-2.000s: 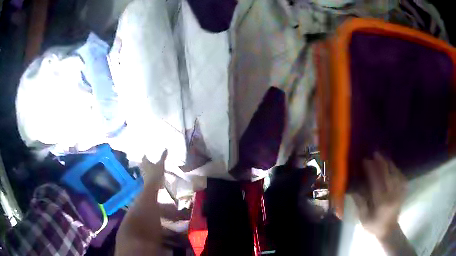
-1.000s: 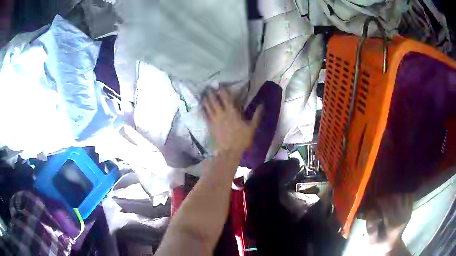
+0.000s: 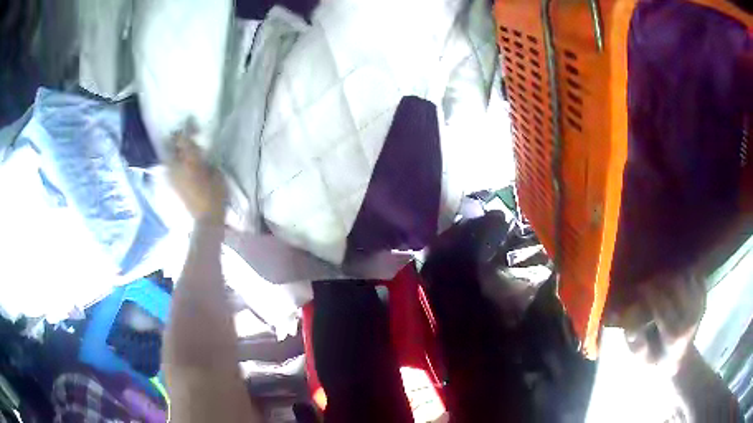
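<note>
My left hand (image 3: 196, 182), blurred, is at the left with its fingers closed at the lower end of a pale panel (image 3: 183, 62). Quilted panels (image 3: 310, 136) with diamond stitch lines lie in the middle, with a dark purple piece (image 3: 403, 178) on them. An orange slotted crate (image 3: 570, 178) stands tilted at the right and holds purple fabric (image 3: 681, 157). My right hand (image 3: 660, 314) is at the lower edge of that fabric, near the crate's rim. Its fingers are partly hidden and blurred, so its grip is unclear.
Light-blue cloth (image 3: 87, 178) and bright white cloth are piled at the left. A blue plastic stool or bin (image 3: 107, 330) is below them. A red object (image 3: 413, 314) is at the bottom middle, between my dark-clothed legs. A cord runs down the crate's side.
My left hand has moved from the middle panels to the left, and the pale panel with it. More quilted surface shows in the middle. The crate sits higher in view; my right hand stays beside it.
</note>
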